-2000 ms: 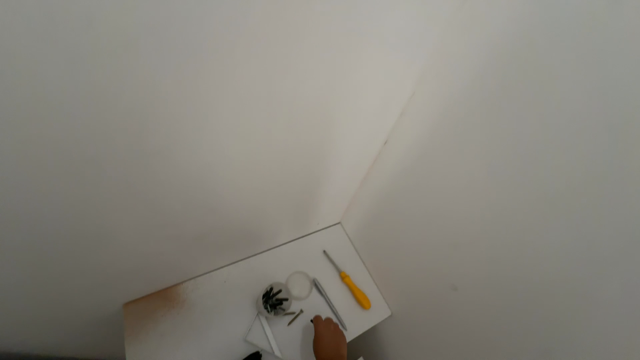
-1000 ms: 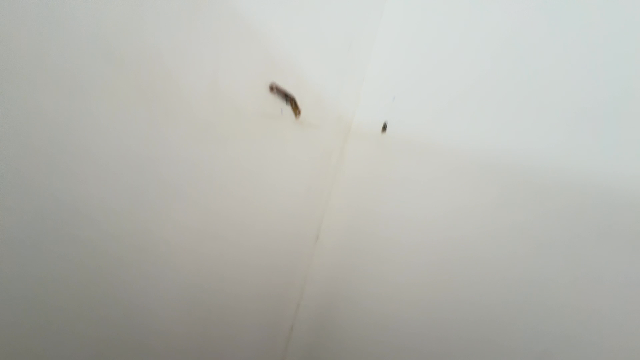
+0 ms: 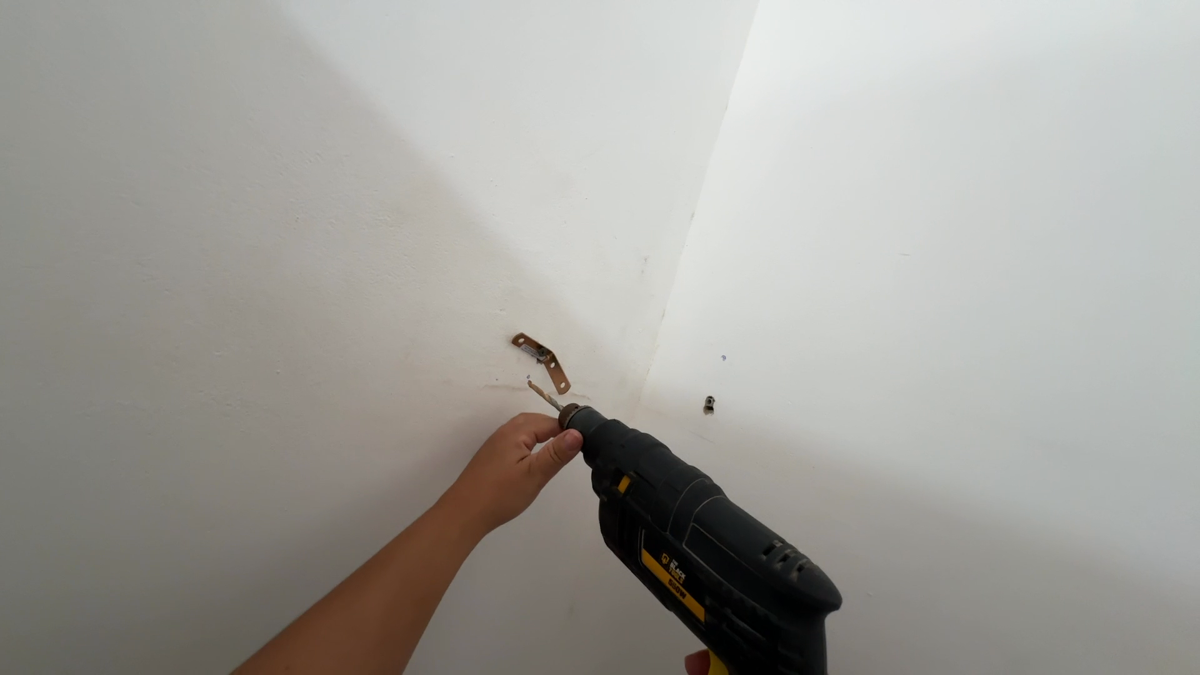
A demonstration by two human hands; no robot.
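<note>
A black and yellow power drill point(image 3: 712, 534) points up and left at the left wall, its drill bit point(image 3: 544, 395) close to a small blue mark there; whether the tip touches is unclear. My left hand point(image 3: 525, 459) grips the drill's chuck point(image 3: 573, 415) between thumb and fingers. Only a fingertip of my right hand point(image 3: 697, 662) shows at the bottom edge, by the yellow trigger of the drill's handle; the rest lies out of view. Just above the bit, a bent brass-coloured metal bracket point(image 3: 555, 367) with holes is fixed to the left wall.
Two white walls meet at a corner line point(image 3: 692, 220) right of the bracket. On the right wall are a small metal fitting or hole point(image 3: 709, 405) and a small blue mark point(image 3: 724, 357) above it.
The view has swung from the white surface with a screwdriver and a jar up to the wall corner. The drill and my left hand at its chuck have come into view.
</note>
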